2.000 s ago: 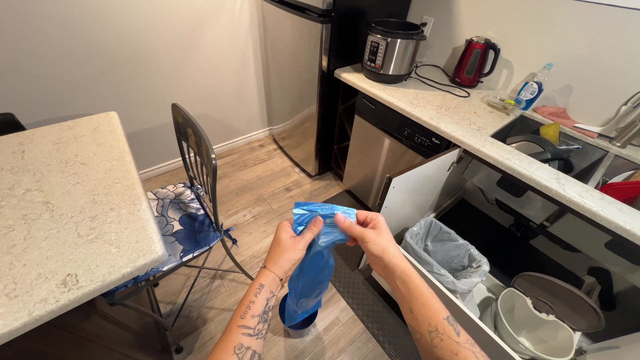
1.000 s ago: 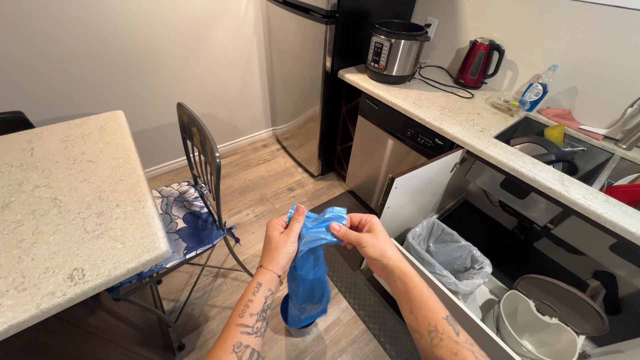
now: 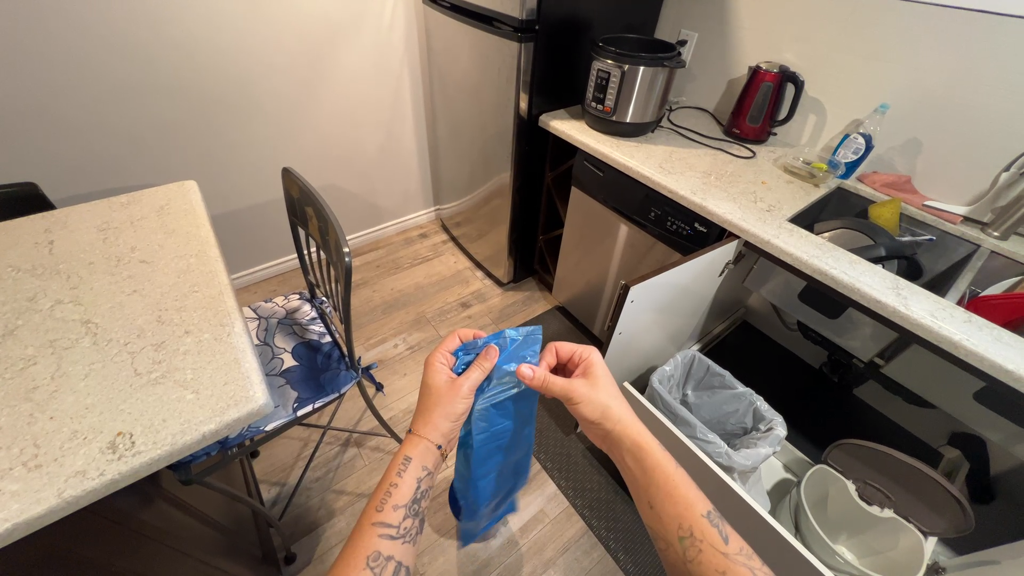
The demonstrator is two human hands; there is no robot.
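A folded blue plastic bag (image 3: 498,432) hangs down in front of me at the centre of the head view. My left hand (image 3: 464,376) grips its top left part between thumb and fingers. At its top right edge is my right hand (image 3: 572,384), with thumb and index finger pinched at the plastic; whether the edge is firmly between them is hard to tell. The bag's lower end hangs over the wood floor, and a dark blue rounded thing shows partly behind it.
A pulled-out drawer right of my hands holds a lined bin (image 3: 716,408) and a pale bin (image 3: 856,520) with its lid raised. The cabinet door (image 3: 672,312) stands ajar. At left are a stone-topped table (image 3: 120,320) and a metal chair (image 3: 320,240). A dark mat (image 3: 572,472) lies on the floor.
The bag's top was bunched between my hands; now it is flatter and stands up between them. My right hand has shifted to the bag's right edge.
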